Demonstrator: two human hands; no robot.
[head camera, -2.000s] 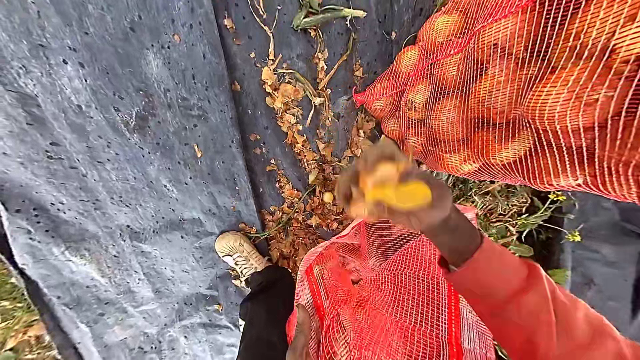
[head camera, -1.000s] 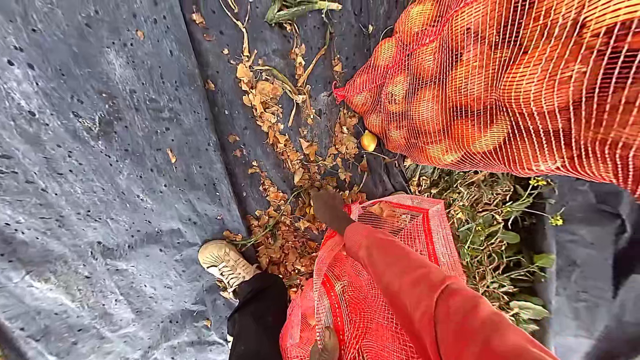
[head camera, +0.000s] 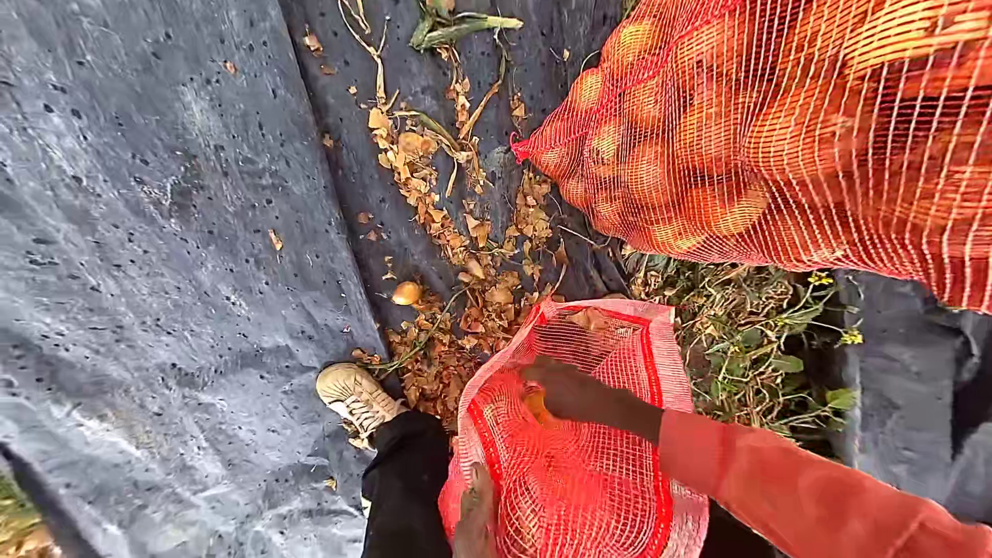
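Note:
A red mesh bag (head camera: 589, 473) with a pale rim stands wide at its mouth at the bottom centre. My right hand (head camera: 562, 391) is inside that mouth, blurred, with a small orange-yellow onion (head camera: 539, 407) at its fingers. At the bag's left edge my left hand (head camera: 476, 515) grips the mesh; only part of it shows at the frame's bottom. Whatever lies deep in this bag is hard to make out through the netting. One small onion (head camera: 407, 293) lies on the ground sheet, left of the bag, beside dry skins.
A large red mesh sack full of onions (head camera: 721, 147) fills the upper right. Dry onion skins (head camera: 496, 294) and stalks are strewn over the dark ground sheet (head camera: 194, 232). My shoe (head camera: 356, 395) is left of the bag. Weeds (head camera: 752, 349) grow to its right.
My right hand has moved from the skins beyond the bag's rim, one second ago, back into the bag's mouth. The small onion near the full sack's tip is no longer there.

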